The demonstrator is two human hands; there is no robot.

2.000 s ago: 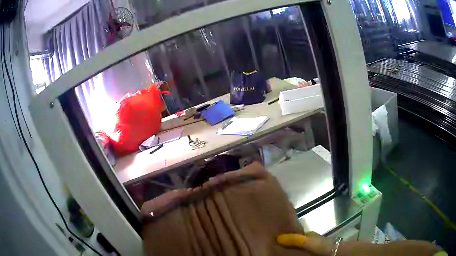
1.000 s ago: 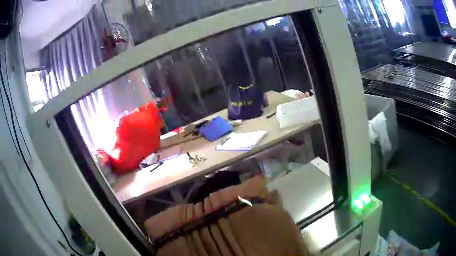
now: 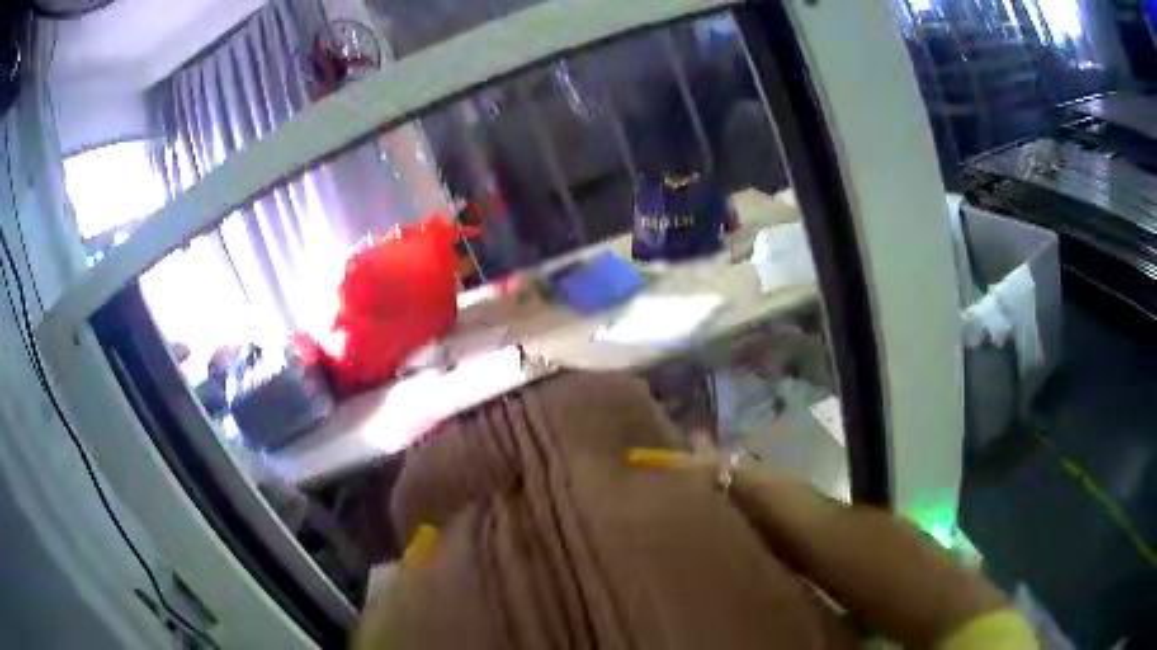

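A folded brown curtain [image 3: 558, 495] with lengthwise pleats fills the lower middle, within the opening of a white upright machine frame [image 3: 875, 254] with black inner edges. My right hand [image 3: 711, 467], blurred, with a yellow finger cot, lies over the curtain's right side and holds it. My left hand [image 3: 404, 590], blurred and partly cut off by the lower edge, holds its left side, with a yellow cot showing. The curtain's near end is cut off. Whether the dark band is still around the curtain cannot be told.
Beyond the frame, a table [image 3: 508, 330] bears a red bag [image 3: 400, 298], a blue item [image 3: 599, 282], papers [image 3: 660, 320] and a dark printed bag [image 3: 683, 218]. A green light [image 3: 936, 523] glows at the frame's lower right. A grey bin [image 3: 1015, 292] with white material stands right.
Both hands have come into view on the curtain; neither showed a second ago. The curtain reaches higher in the picture, and the dark band across it no longer shows clearly. The view has shifted.
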